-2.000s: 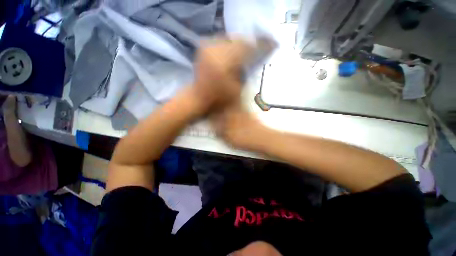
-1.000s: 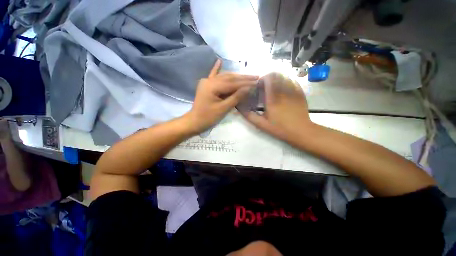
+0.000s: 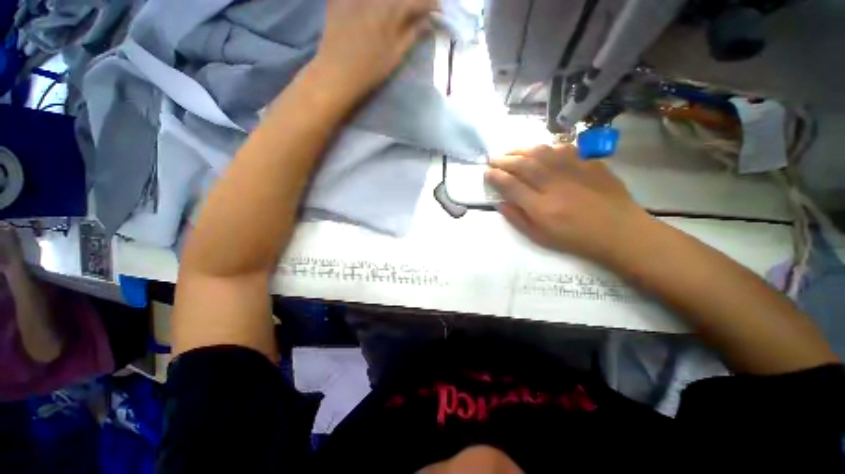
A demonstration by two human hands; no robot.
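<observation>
The grey garment piece [image 3: 403,116] lies bunched left of the needle and narrows to the right, towards the presser foot [image 3: 563,120]. My left hand [image 3: 375,42], cut off by the top edge, is closed on its upper edge. My right hand [image 3: 565,194] lies low on the machine bed [image 3: 472,190], just in front of the presser foot, fingertips closed on the cloth's narrow right end. The exact grip is hidden under the fingers. The needle tip is lost in lamp glare.
A blue attachment [image 3: 598,142] sits right of the presser foot under the machine head [image 3: 639,46]. A beige cord [image 3: 801,199] with a white label [image 3: 762,134] lies at right. More grey cloth [image 3: 125,153] and a blue device [image 3: 42,167] are at left. Another person's arm [image 3: 32,305] shows at far left.
My left hand has moved up and away from my right hand, drawing cloth with it. My right hand has flattened and shifted slightly right and down. The bed corner and more ruler marks are uncovered.
</observation>
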